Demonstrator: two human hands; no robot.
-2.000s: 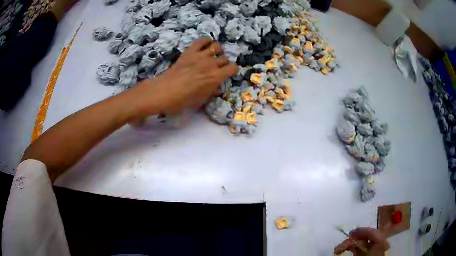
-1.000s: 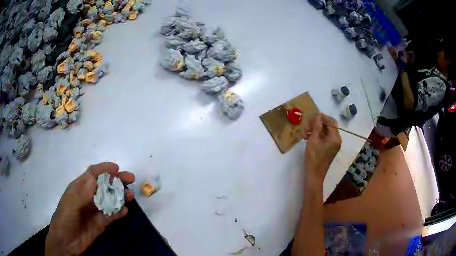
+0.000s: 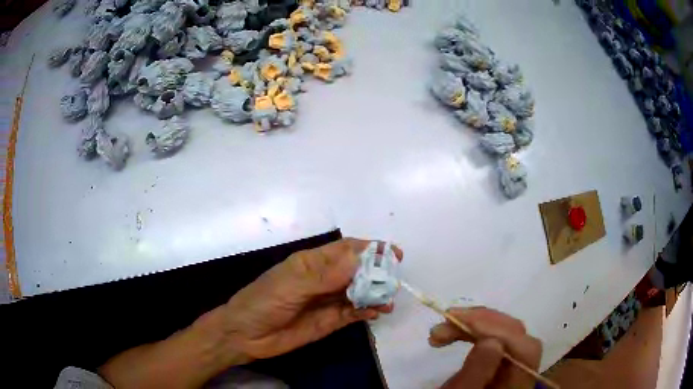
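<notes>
My left hand (image 3: 304, 292) holds a pale grey hair piece (image 3: 374, 275) by its sides, with a slotted opening facing up. My right hand (image 3: 490, 346) holds a thin tan glue stick (image 3: 456, 320) between thumb and fingers. The stick's pale tip is at the right edge of the hair piece; whether it touches is hard to tell. A red glue cap (image 3: 577, 218) sits on a brown board (image 3: 555, 234) at the right. The single peach face piece is not visible.
A large heap of grey hair pieces (image 3: 163, 76) lies at far left, bordered by peach face pieces (image 3: 272, 71). A cluster of joined heads (image 3: 498, 120) lies right of centre. Two small grey-dark pieces (image 3: 632, 232) sit beside the board. A black surface (image 3: 190, 281) lies under my left arm.
The view has swung back left. My right hand has moved with the stick from beside the red cap to the hair piece. The hair piece is turned in my left hand.
</notes>
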